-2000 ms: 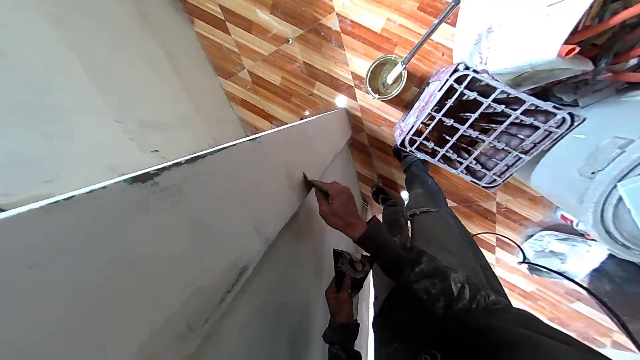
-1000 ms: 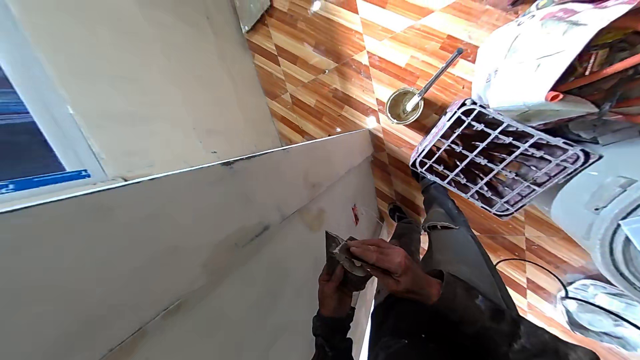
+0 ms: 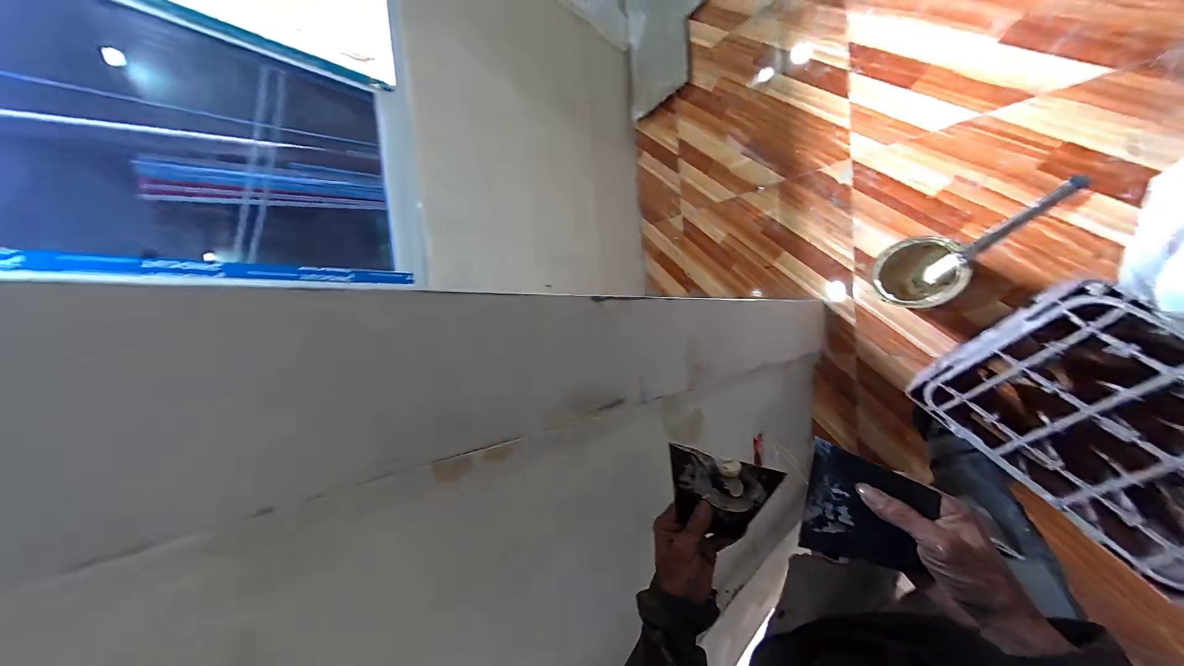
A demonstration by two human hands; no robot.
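Note:
My left hand [image 3: 684, 555] holds a metal putty blade [image 3: 714, 486] with a round knob and a blob of filler on its dark, smeared face. To the right of it, my right hand [image 3: 971, 564] grips a wide dark plastering blade [image 3: 860, 507] spotted with pale filler, thumb on top. Both blades are close together but apart, over the near end of a plastered wall [image 3: 518, 546]. A seam with thin cracks and tan filler patches [image 3: 476, 461] runs along that wall. A small red mark [image 3: 758, 450] shows beside the left blade.
On the glossy wood-pattern floor [image 3: 758, 222] stands a round tub [image 3: 911, 273] with a brush [image 3: 1017, 222] leaning in it. A pale plastic crate [image 3: 1064, 416] sits at the right by my leg. A window [image 3: 259, 166] with blue tape along its edge is at upper left.
My hands, close together on one blade a second ago, are now apart, and a wide dark blade shows in my right hand. The view has swung toward the window.

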